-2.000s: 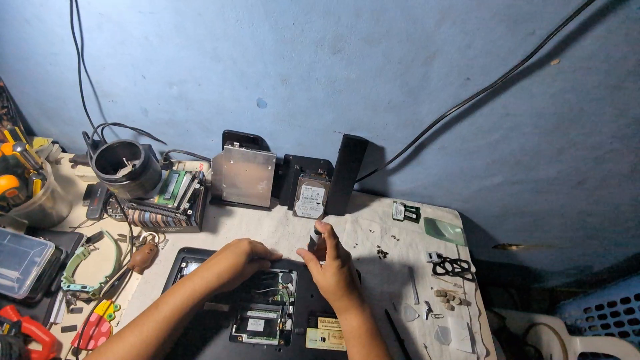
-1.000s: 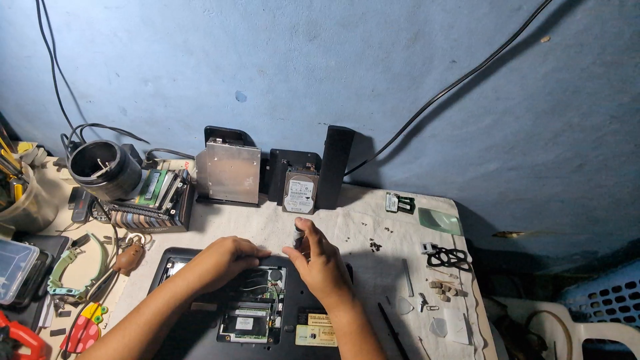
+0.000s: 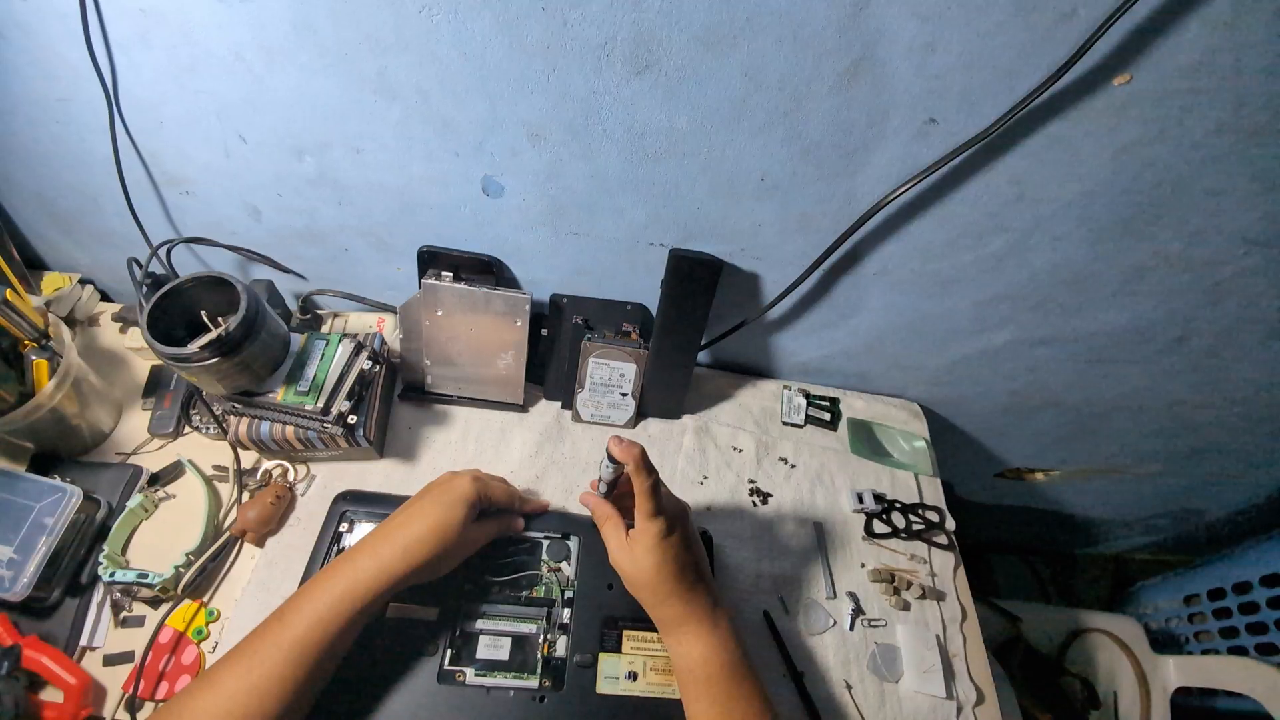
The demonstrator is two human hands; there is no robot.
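A black laptop (image 3: 400, 640) lies bottom side up on the cloth-covered table, its bay uncovered so that boards and thin wires show. My right hand (image 3: 650, 540) holds a small screwdriver (image 3: 608, 472) upright between thumb and fingers over the laptop's far edge; its tip is hidden. My left hand (image 3: 465, 520) rests on the far edge left of it, fingers bent; whether it pinches anything cannot be told. Beyond the hands, a hard drive (image 3: 608, 385) leans on a black cover (image 3: 565, 350), beside a metal optical drive (image 3: 475, 340) and an upright black bar (image 3: 682, 330).
Loose screws (image 3: 760, 493), a memory module (image 3: 810, 408), a coiled black cable (image 3: 905, 522), tweezers (image 3: 790, 660) and guitar-pick-like pieces (image 3: 817, 617) lie at right. A black cup (image 3: 215, 330), a striped box (image 3: 300, 437), a green watch (image 3: 150, 525) and a tool tub (image 3: 65, 400) stand or lie at left.
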